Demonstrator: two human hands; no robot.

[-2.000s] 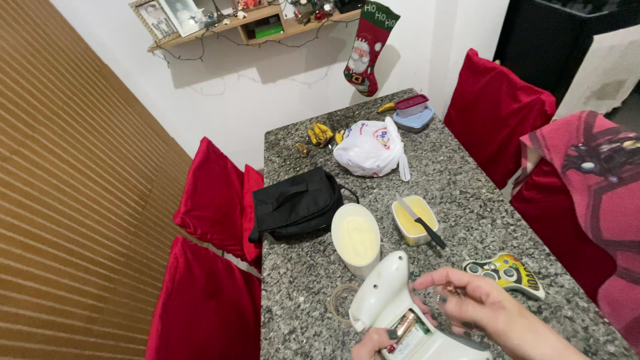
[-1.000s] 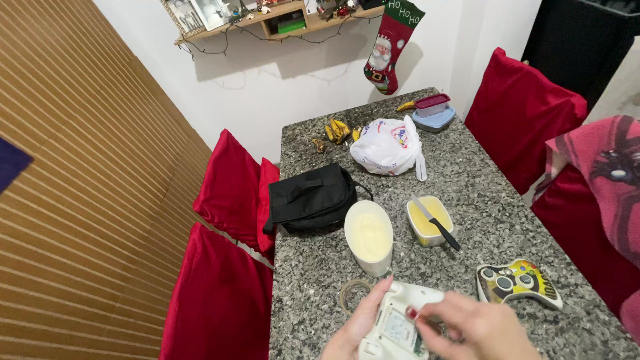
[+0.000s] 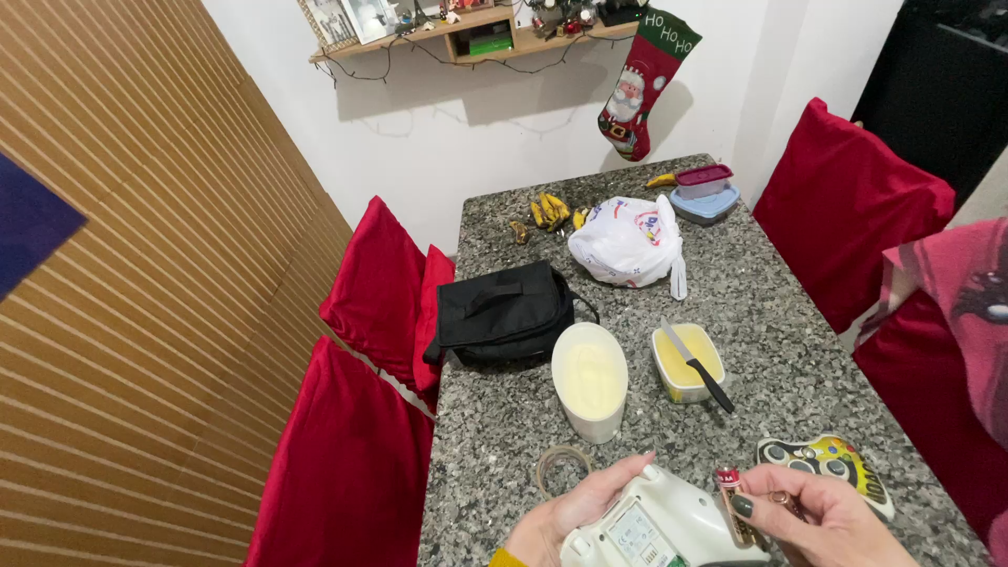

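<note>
My left hand (image 3: 579, 512) holds a white game controller (image 3: 685, 512) with its back facing up and the battery bay uncovered. Just right of it, my right hand (image 3: 819, 516) pinches an AA battery (image 3: 734, 504) with a red end between thumb and fingers, and a second battery (image 3: 786, 504) lies within the curled fingers. Behind that hand a yellow and black patterned game controller (image 3: 835, 465) rests on the granite table. A roll of tape (image 3: 543, 472) lies behind my left hand, partly hidden by it.
A white oval container (image 3: 591, 378), a tub of yellow spread (image 3: 685, 331) with a table knife (image 3: 705, 378) across it, and a black bag (image 3: 504, 315) stand on the table. Farther back are a white plastic bag (image 3: 630, 244), bananas (image 3: 550, 211) and lidded containers (image 3: 705, 201). Red-covered chairs (image 3: 354, 457) flank it.
My right hand has moved right, off the controller's back, with batteries in its fingers. Two seconds ago a battery sat in the controller's bay; now the bay shows bare.
</note>
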